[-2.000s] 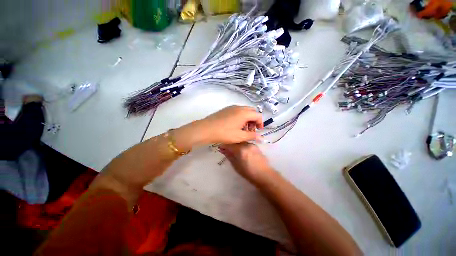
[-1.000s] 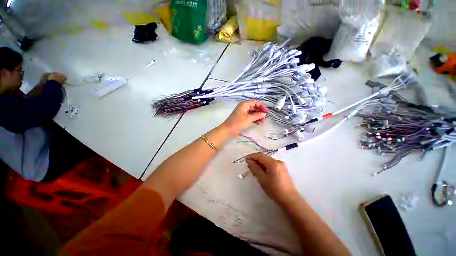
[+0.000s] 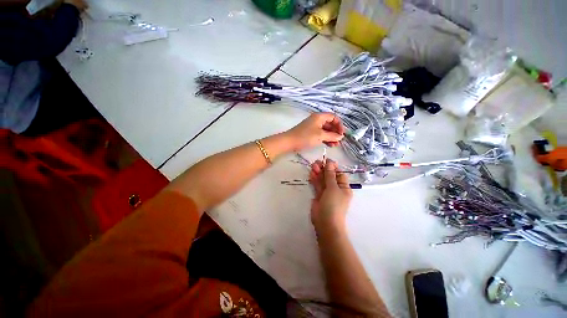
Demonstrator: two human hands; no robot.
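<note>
My left hand (image 3: pixel 320 131), with a gold bracelet on the wrist, has its fingertips pinched together just above the other hand; what they pinch is too small to tell. My right hand (image 3: pixel 329 183) holds lead wires (image 3: pixel 298 182) between thumb and fingers, with dark ends poking out to the left. A small white piece (image 3: pixel 324 153) shows upright between the two hands. A white cable (image 3: pixel 398 182) with a black band runs right from my right hand. A second white cable (image 3: pixel 435 163) with a red band lies just behind it.
A cable bundle (image 3: pixel 311 93) fans out behind my hands. A darker bundle (image 3: pixel 472 208) lies at right. A smartphone (image 3: pixel 428 293) lies front right. Bags of parts (image 3: pixel 479 74) and an orange object (image 3: pixel 550 154) stand at the back. A person's dark sleeve (image 3: pixel 40 34) shows top left.
The view has shifted and turned. My hands were together two seconds ago, apart one second ago, and are now close again, with my right hand raised toward my left fingertips.
</note>
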